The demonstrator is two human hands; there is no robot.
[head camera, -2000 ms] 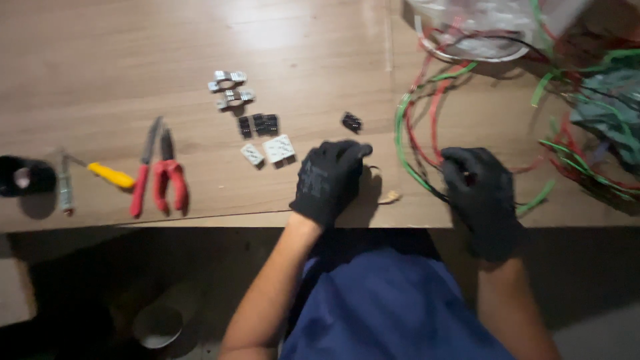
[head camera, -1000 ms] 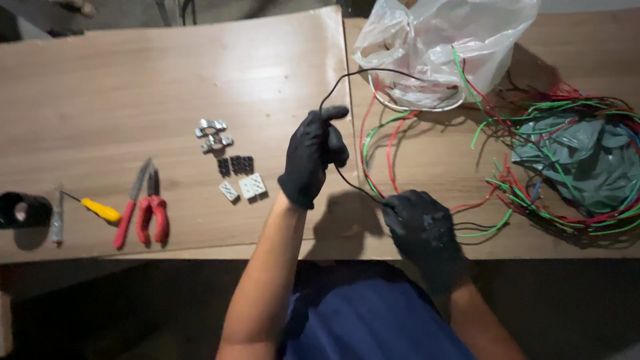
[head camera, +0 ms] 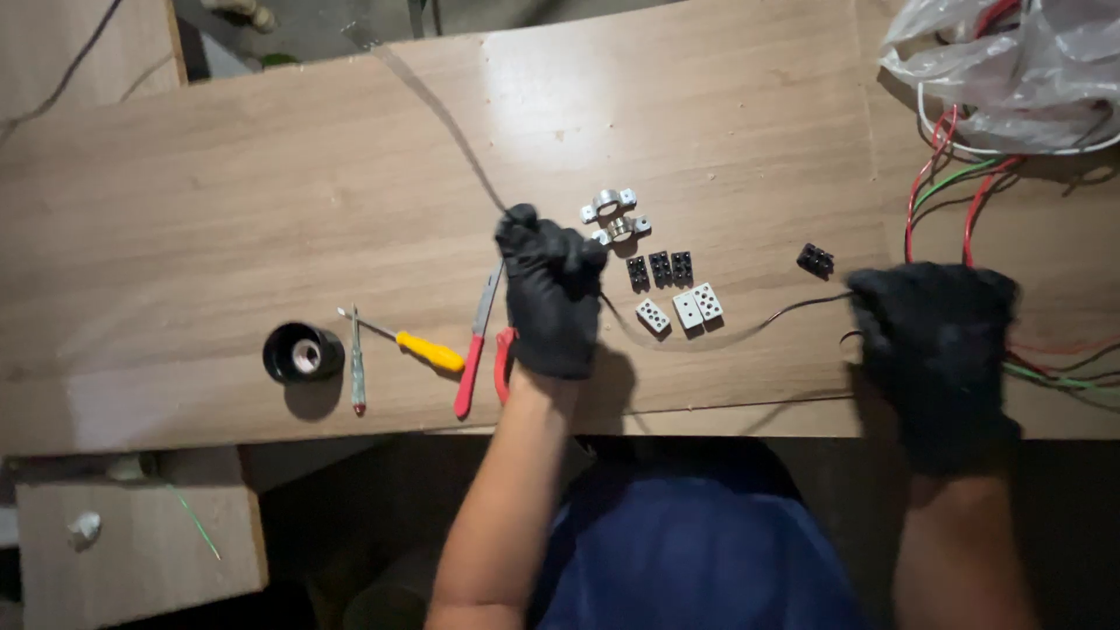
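Both hands wear black gloves. A black wire [head camera: 801,306] runs between them, and its blurred free length rises to the upper left past my left hand [head camera: 556,289], which is closed around it. My right hand [head camera: 936,359] grips the same wire at the right, fingertips partly hidden. Between the hands lie black terminal blocks [head camera: 660,269], white perforated ceramic blocks [head camera: 697,306] and metal saddle clamps [head camera: 616,229]. One more black terminal block [head camera: 815,261] sits near my right hand. Partly behind my left hand are a red-handled knife [head camera: 470,376] and red-handled pliers [head camera: 503,363].
To the left lie a yellow-handled screwdriver [head camera: 429,351], a slim tester screwdriver [head camera: 358,367] and a round black holder [head camera: 302,353]. A clear plastic bag [head camera: 1032,79] stands at the upper right above red and green wires [head camera: 969,210]. The wooden table's [head camera: 262,219] near edge runs below.
My left hand has moved left with the black wire, from near the bag to beside the knife and pliers. The wire is now stretched longer between the hands. The view has shifted left.
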